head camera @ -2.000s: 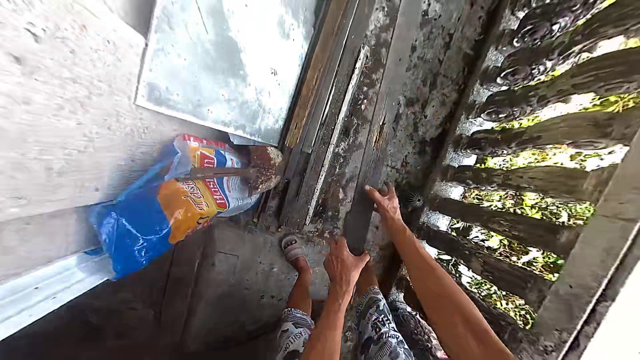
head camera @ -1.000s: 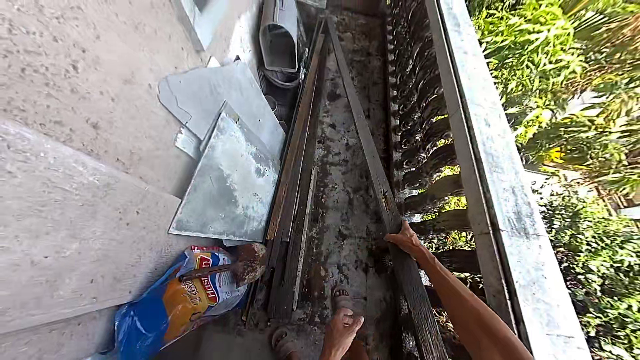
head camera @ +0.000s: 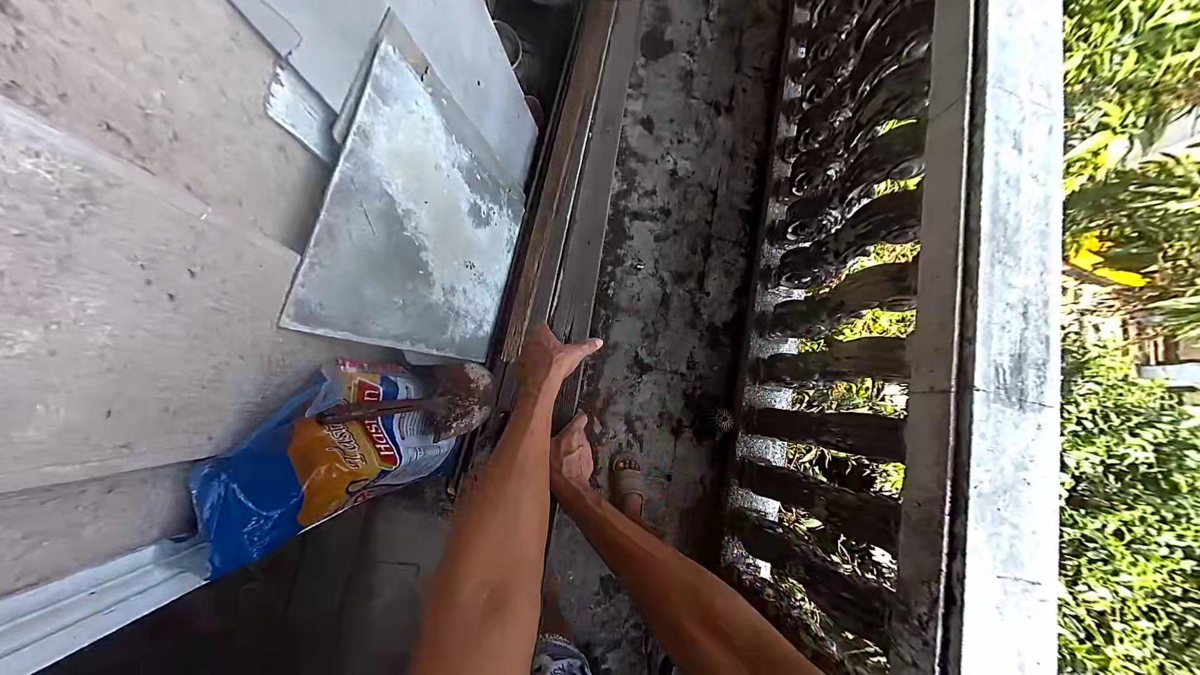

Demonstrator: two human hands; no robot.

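Observation:
Long dark wooden planks [head camera: 600, 159] lie side by side along the wall side of the narrow floor. My left hand [head camera: 548, 361] rests over the planks with its thumb stretched out to the right; its fingers are partly hidden, so its hold is unclear. Just below it, my right hand [head camera: 572, 455] grips the edge of the outer plank, its thumb pointing up along the wood. The planks' near ends are partly hidden by my forearms.
Left of the planks, a metal trowel [head camera: 459, 401] lies on a blue and orange plastic sack [head camera: 347, 445]. Grey flat sheets [head camera: 412, 216] lean by the wall [head camera: 141, 281]. A concrete balustrade [head camera: 844, 361] runs along the right, and my sandalled foot [head camera: 628, 478] stands on the stained floor [head camera: 675, 244].
The long plank slanting toward the balustrade one second ago now lies beside the others at left. My right hand has moved left with it, and my left hand has moved up onto the planks.

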